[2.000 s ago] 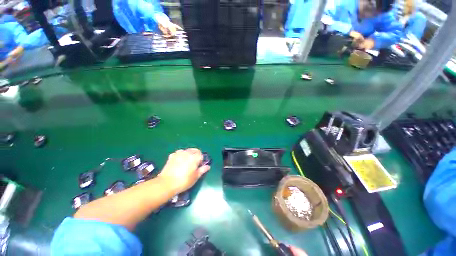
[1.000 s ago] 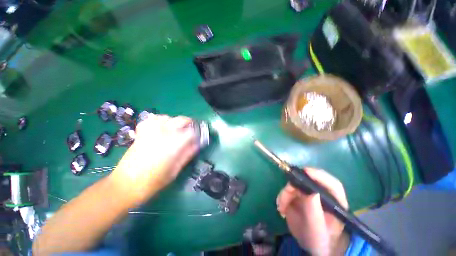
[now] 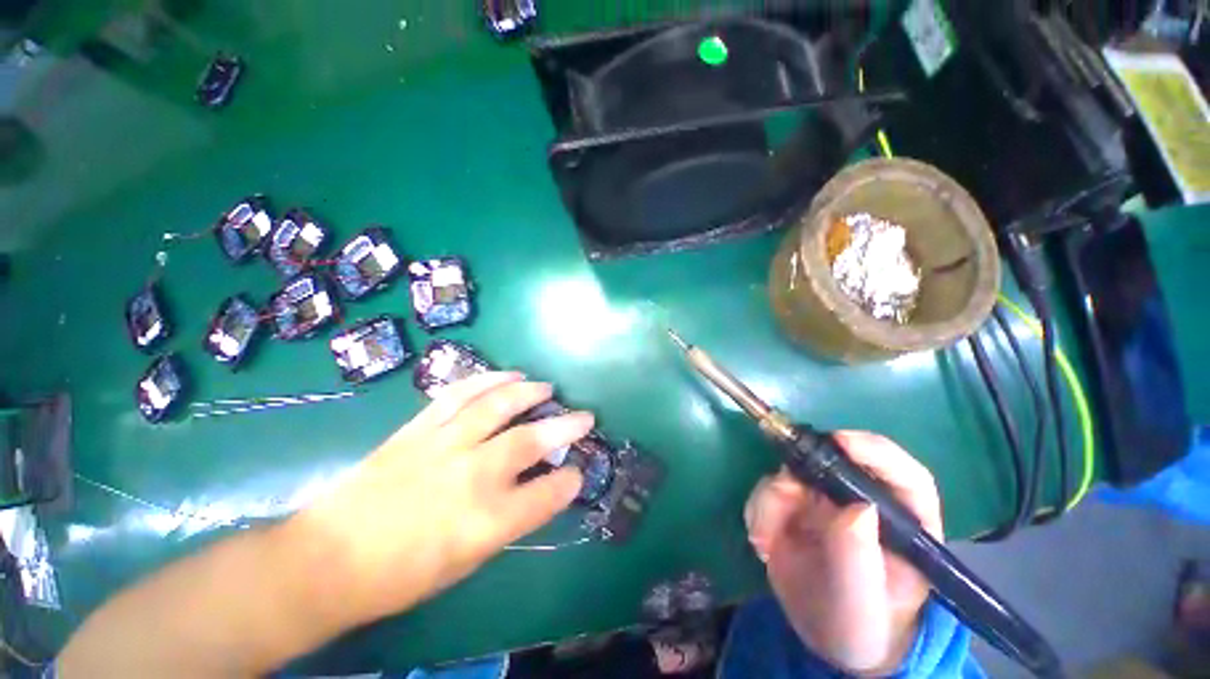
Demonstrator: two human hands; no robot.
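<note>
My left hand reaches over the dark soldering fixture, its fingertips on a small black device housing that sits at the fixture. The hand hides part of both. My right hand grips the black handle of the soldering iron, whose metal tip points up and left, above the mat and touching nothing. Several device housings with white patches lie in a group up and left of my left hand. A thin solder wire runs under my left hand to the fixture.
Tweezers lie below the group. A brown pot with silvery shreds stands right of centre, black cables beside it. A black plastic tray is behind. A dark cluster lies at the bench edge; a yellow sponge is upper right.
My left hand has carried a housing from the group side down to the fixture. The view has tilted down to the near bench. The iron has come fully into view, in my right hand.
</note>
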